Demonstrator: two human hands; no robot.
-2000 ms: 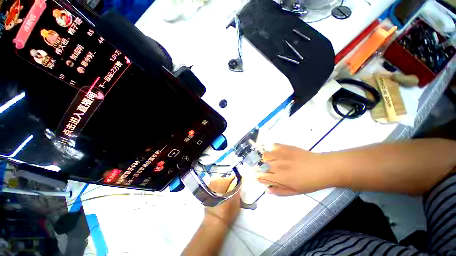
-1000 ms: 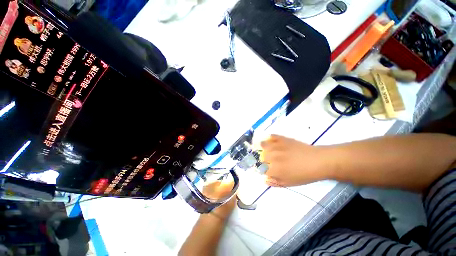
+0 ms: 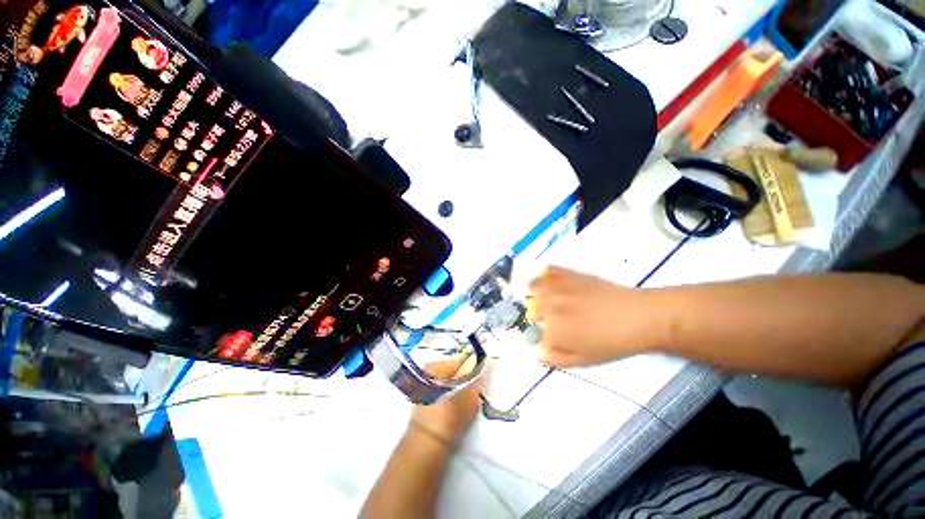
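Note:
The silvery presser foot and needle area [image 3: 497, 307] sits under the white machine head [image 3: 507, 152]. My right hand [image 3: 580, 316] is just right of it, fingers bent in; its fingertips are washed out by glare. My left hand [image 3: 446, 390] is left of the needle, partly behind the shiny curved metal band [image 3: 411, 375]. I cannot tell what either hand holds. Any white cloth there is lost against the white table [image 3: 294, 446]. A thin dark thread runs across the tabletop near my right wrist.
A large smartphone [image 3: 233, 233] in a black holder covers the left. Black scissors [image 3: 700, 208] and a tan bundle [image 3: 776, 198] lie right of the machine. A black pad with silver pins [image 3: 583, 101], an orange tool [image 3: 732, 99] and a red parts box [image 3: 837, 101] are farther back.
The view shifts slightly, and the phone shifts in the picture. Both hands stay beside the needle; my right hand's fingers look more closed in than before.

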